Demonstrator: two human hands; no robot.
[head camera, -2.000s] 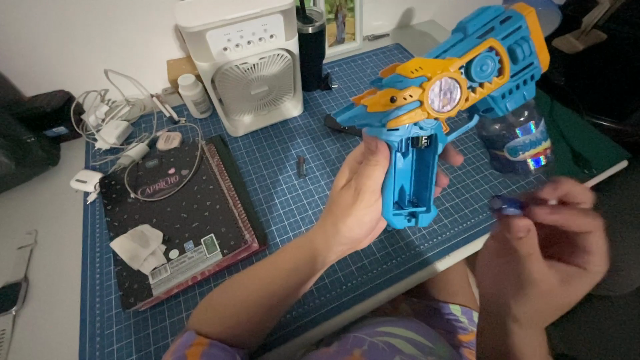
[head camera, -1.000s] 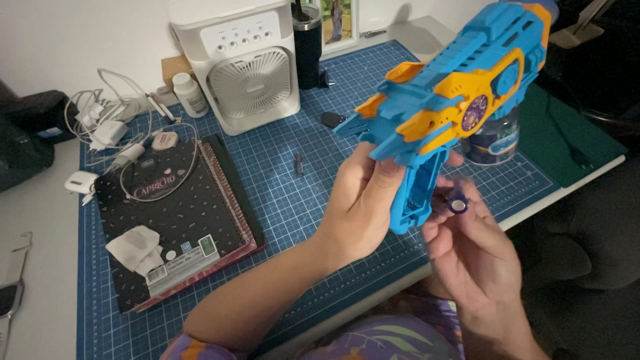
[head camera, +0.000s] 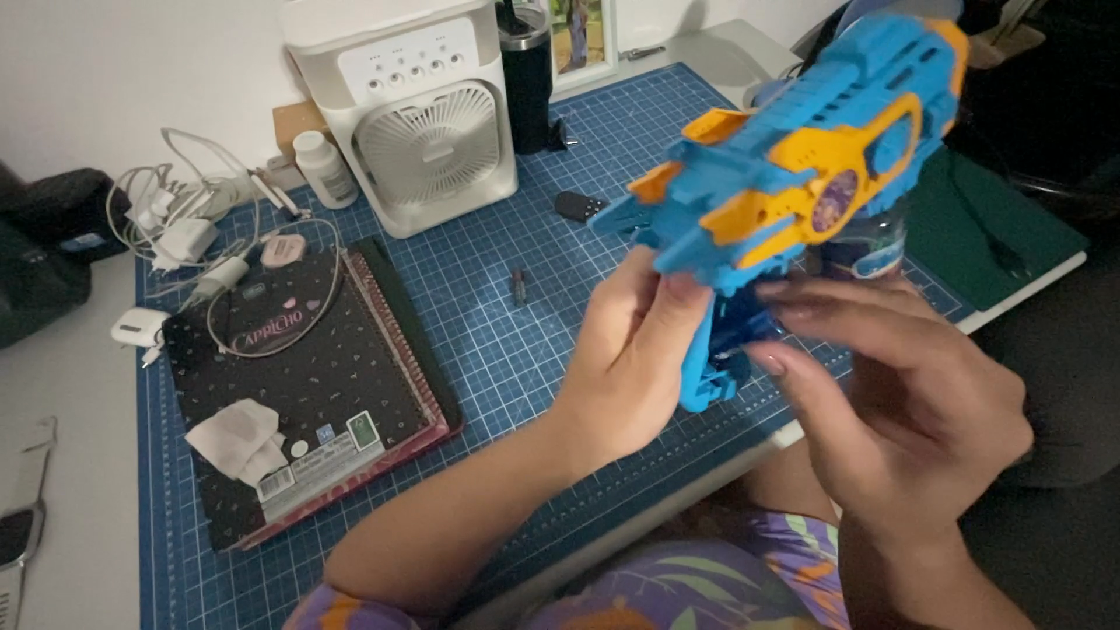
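My left hand (head camera: 626, 359) grips the handle of a blue and orange plastic toy gun (head camera: 787, 175), raised above the mat with its front toward the upper right. The open compartment in the handle faces right. My right hand (head camera: 901, 385) is at that compartment, thumb and fingertips around a dark blue cylindrical thing, likely a battery (head camera: 754, 325), which sits partly inside the handle. Its far end is hidden. A small dark battery (head camera: 519, 287) lies on the blue cutting mat (head camera: 490, 367), left of my left hand.
Spiral notebooks (head camera: 350, 350) with a cable and crumpled tissue lie at left. Behind are a white fan (head camera: 429, 140), a white bottle (head camera: 325, 171), a black tumbler (head camera: 527, 87) and a black key fob (head camera: 579, 206). A clear labelled container (head camera: 866, 249) stands behind the toy.
My right hand has come from the right to the toy's handle, bringing the small dark blue thing with it. The toy has turned, so its compartment faces more to the right.
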